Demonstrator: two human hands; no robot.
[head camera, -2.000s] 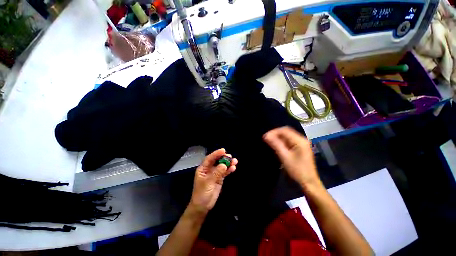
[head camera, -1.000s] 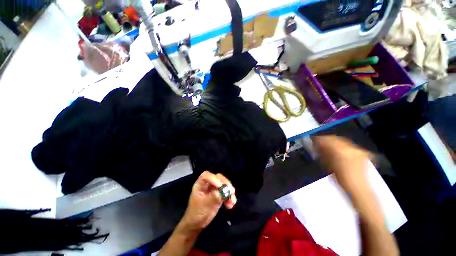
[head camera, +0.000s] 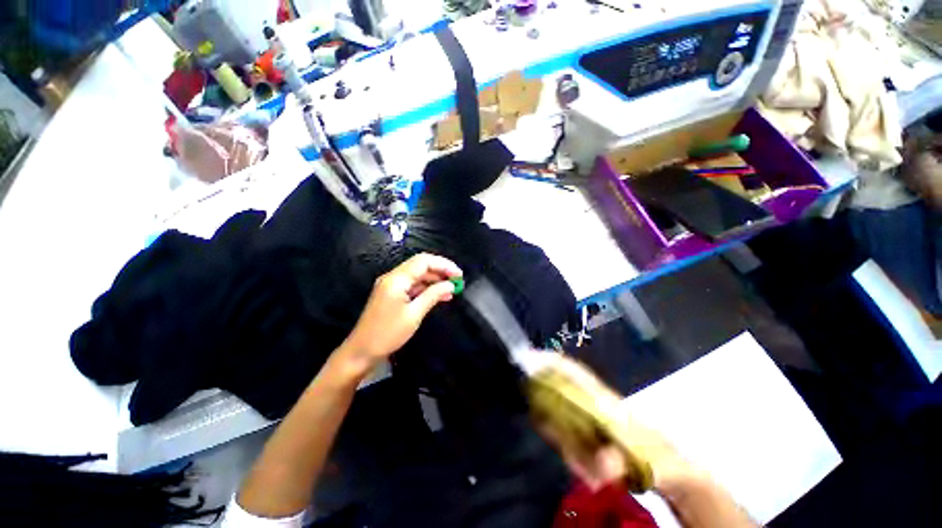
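A large black garment (head camera: 238, 299) lies on the machine bed, with fine gathers under the needle and presser foot (head camera: 393, 219), and hangs over the front edge. My left hand (head camera: 405, 301) is above the cloth, just in front of the needle, and pinches a small green round thing (head camera: 457, 284), perhaps a bobbin, between its fingertips. My right hand (head camera: 609, 464), blurred and low at the right, holds the gold-handled shears (head camera: 578, 413). Their blurred blades point up and left toward my left hand. Whether the blades are open is hard to see.
The white sewing machine (head camera: 537, 93) stands behind the cloth, a black strip (head camera: 462, 88) over its head. A purple tray (head camera: 661, 248) with tools is at the right. Black cords (head camera: 93, 495) lie at the lower left. White paper (head camera: 744, 423) lies at the lower right. Thread cones (head camera: 232, 83) stand behind.
The shears have left the table and are now in my right hand, which has come back leftward. My left hand has moved up toward the needle with the green thing.
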